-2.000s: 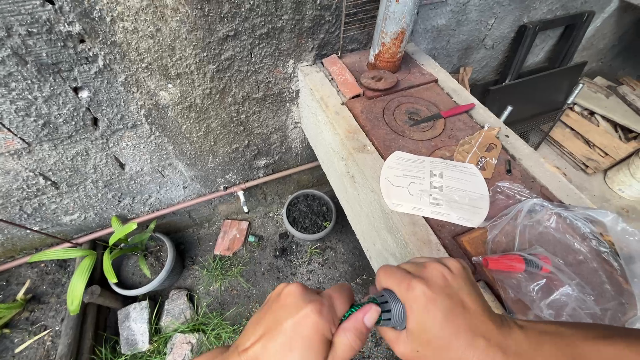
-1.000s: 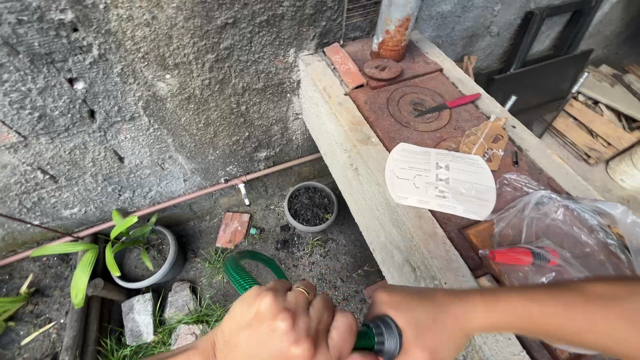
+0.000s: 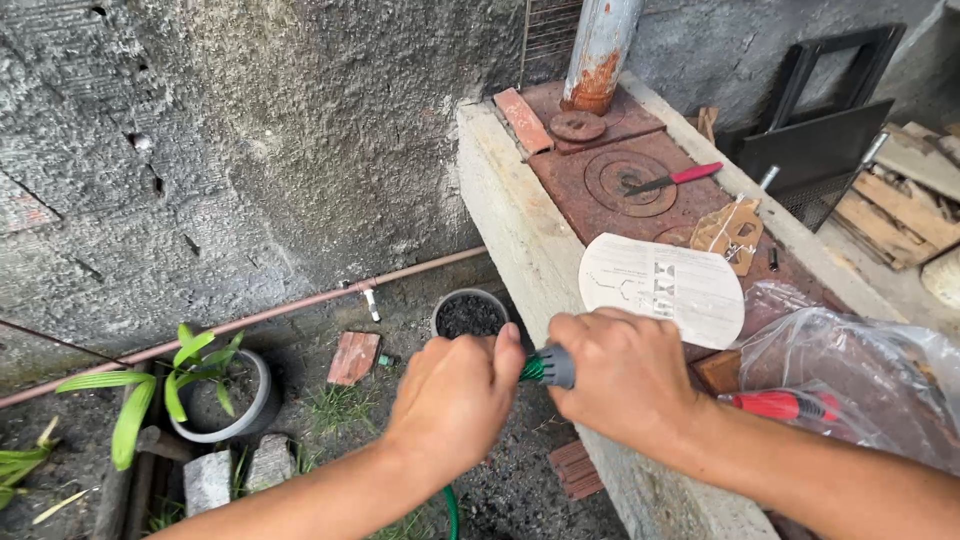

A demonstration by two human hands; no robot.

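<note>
My left hand (image 3: 461,386) is closed around a green garden hose (image 3: 533,367), and a loop of that hose hangs below my wrist. At the hose's end sits a grey plastic hose connector (image 3: 557,367), with my right hand (image 3: 619,375) gripping it from the right. The fingers hide part of the connector. Just beyond my right hand, a printed instruction sheet (image 3: 705,300) lies on the rusty iron stovetop (image 3: 562,187). Farther back on the plate rests a knife with a red handle (image 3: 696,172). A cut cardboard tag (image 3: 727,234) with white string lies beside the sheet.
A clear plastic bag (image 3: 862,360) with a red tool (image 3: 780,404) is at the right. The stove's concrete edge (image 3: 517,225) runs beside my hands. On the ground are a pot of dark soil (image 3: 471,315), a potted plant (image 3: 262,390), a brick piece (image 3: 354,358) and stone blocks (image 3: 208,480).
Both hands have risen from the bottom edge toward the middle of the view, still holding the hose and connector. The hose loop seen above my left hand a second ago no longer shows there.
</note>
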